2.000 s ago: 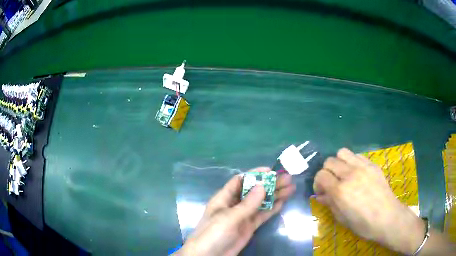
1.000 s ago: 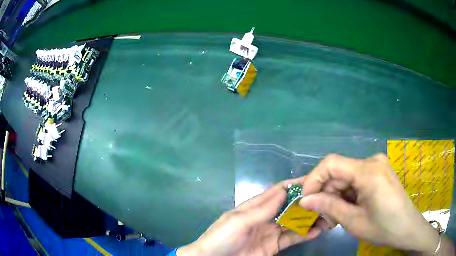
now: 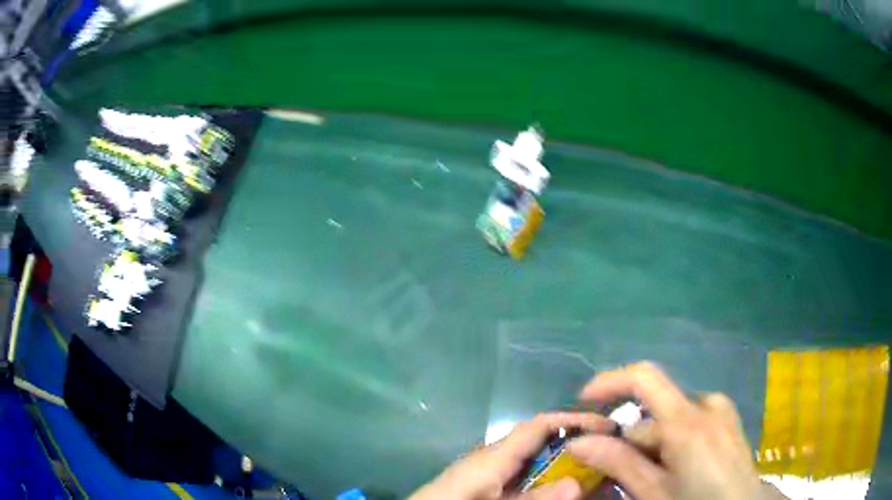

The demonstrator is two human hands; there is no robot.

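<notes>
A circuit board assembly with a yellow-orange adhesive piece (image 3: 570, 473) on its face is held low in the picture. My left hand (image 3: 509, 459) grips it from the left, cut off by the lower edge. My right hand (image 3: 675, 439) holds the same unit from the right, fingers bent over its top. A bit of white shows between my hands, probably the plug end. The unit is blurred and mostly covered by fingers. A yellow-orange adhesive sheet (image 3: 825, 415) lies on the mat at the right.
One unit with a white plug end (image 3: 520, 159) and yellow face stands on the green mat (image 3: 323, 322) beyond my hands. Dense rows of units (image 3: 147, 200) lie on a black mat at the left. A clear film (image 3: 548, 371) lies under my hands. A bright green strip (image 3: 440, 73) runs behind.
Since the earliest frame, the right hand has moved from the yellow sheet onto the unit, and a yellow piece now shows on it. The camera view has shifted left.
</notes>
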